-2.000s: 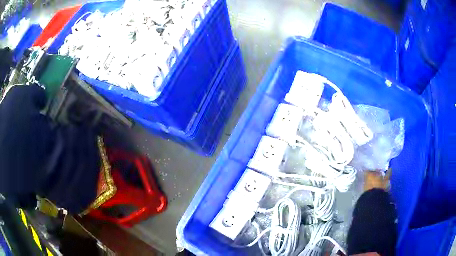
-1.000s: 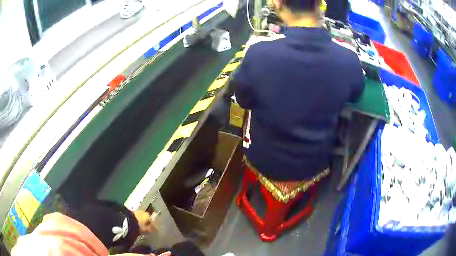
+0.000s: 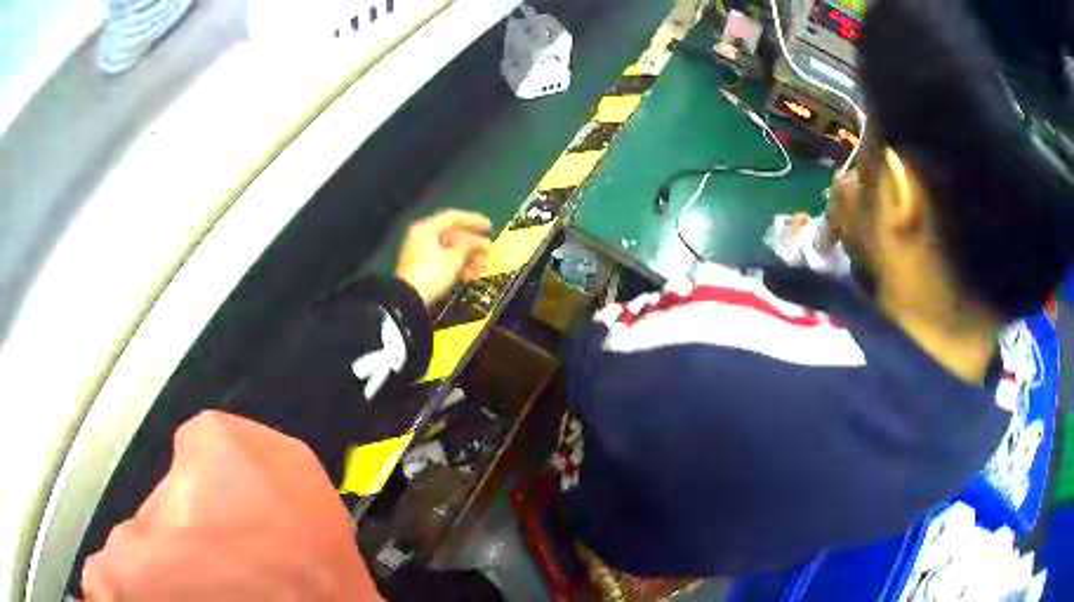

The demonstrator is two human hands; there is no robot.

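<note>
A white power strip block (image 3: 537, 57) stands on the dark green conveyor belt (image 3: 395, 176) at the top of the view. My left hand (image 3: 445, 252) is over the belt's near edge, beside the yellow-black tape, below and left of the block and apart from it. Its fingers are loosely bent and nothing shows in it. Its sleeve is black with a white flower mark. My right hand is not in view; a dark shape at the bottom edge may be its sleeve.
A seated person in a dark blue top (image 3: 754, 435) is close on the right, at a green bench (image 3: 730, 153) with cables and testers (image 3: 813, 71). An open cardboard box (image 3: 506, 365) is under the belt edge. Blue crates (image 3: 866, 564) with white goods are at lower right.
The view has swung from the blue crate to the belt and moved nearer the seated person. My left hand has moved up and forward to the taped edge. My right hand has left view.
</note>
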